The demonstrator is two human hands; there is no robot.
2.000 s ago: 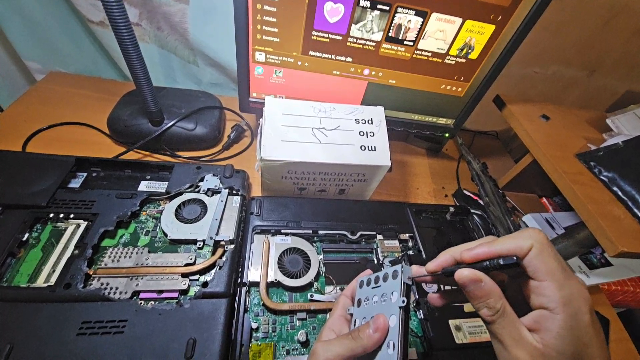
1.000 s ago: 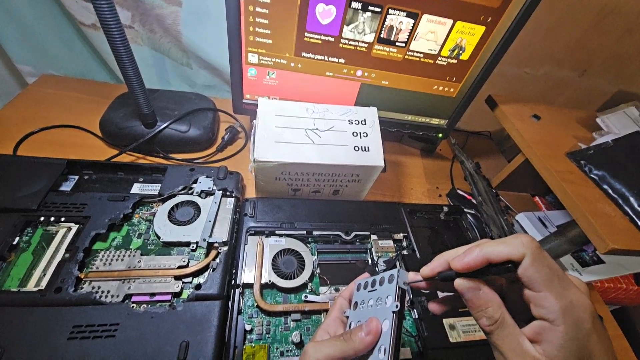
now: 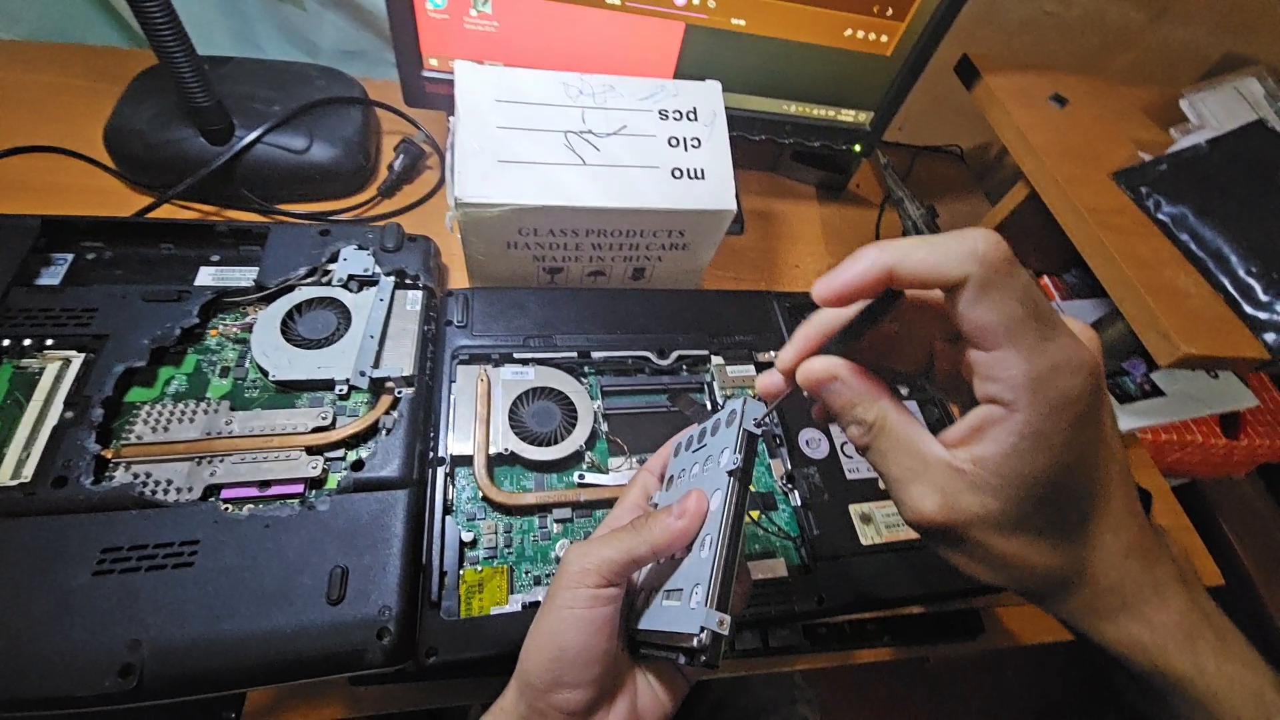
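My left hand point(image 3: 620, 570) grips a hard drive in a perforated metal caddy point(image 3: 690, 530), tilted on edge above the right-hand laptop. My right hand point(image 3: 980, 400) pinches a small screwdriver with a black handle point(image 3: 862, 325). Its thin shaft reaches the caddy's upper side tab, where the tip meets a screw or hole too small to tell apart. Behind the caddy lies a laptop base point(image 3: 610, 320) with its inside exposed, showing a cooling fan point(image 3: 542, 414), a copper heat pipe point(image 3: 487, 440) and a green circuit board.
To the left lies a second laptop base point(image 3: 250, 590) with a jagged opening over its fan and board. A white cardboard box point(image 3: 590, 215) stands behind the laptops, before a monitor point(image 3: 600, 40). A lamp base point(image 3: 240, 130) with cables is back left; a wooden shelf point(image 3: 1110, 230) is at right.
My right hand has changed its hold on the screwdriver, which stands more steeply against the caddy, with fingertips around its handle. My left hand still holds the caddy.
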